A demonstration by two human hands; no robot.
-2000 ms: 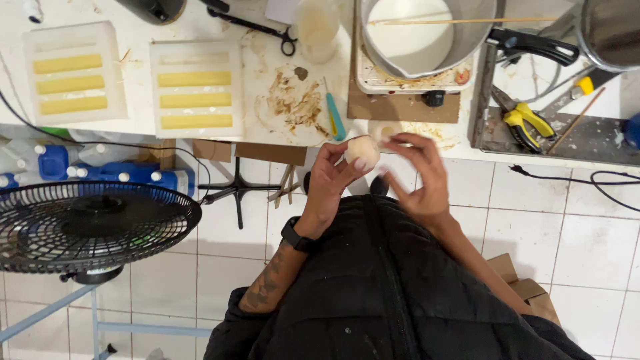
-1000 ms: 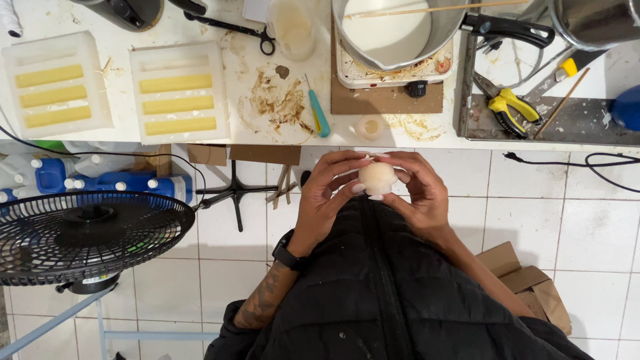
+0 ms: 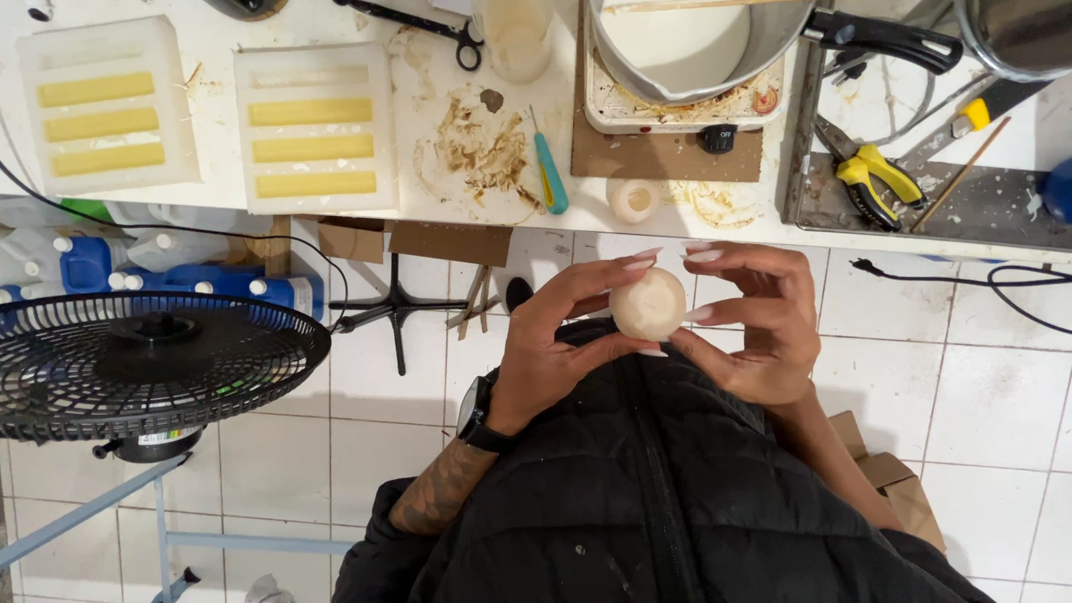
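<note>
A cream-coloured ball, wax-like in look (image 3: 647,305), is pinched between the thumb and fingers of my left hand (image 3: 565,322), in front of the black jacket. My right hand (image 3: 749,322) curves round the ball's right side, fingers spread, with its thumb tip at the lower edge; whether it presses on the ball I cannot tell. Just beyond, near the table's edge, stands a small pale round piece with a hollow top (image 3: 634,201). A teal-handled pointed tool (image 3: 550,176) lies to its left. Behind it a metal pot of white liquid (image 3: 678,50) sits on a white hot plate (image 3: 603,105).
Two translucent molds (image 3: 387,134) (image 3: 180,100) with yellow bars stand at the left of the stained table. Scissors (image 3: 465,38) lie behind. At right, a metal tray (image 3: 791,188) holds yellow-black pliers (image 3: 875,180) and a thin stick (image 3: 963,172). A black fan (image 3: 159,368) stands at left.
My right hand, which was on the ball with my left one second ago, has opened out to the right. The ball stays in my left fingers.
</note>
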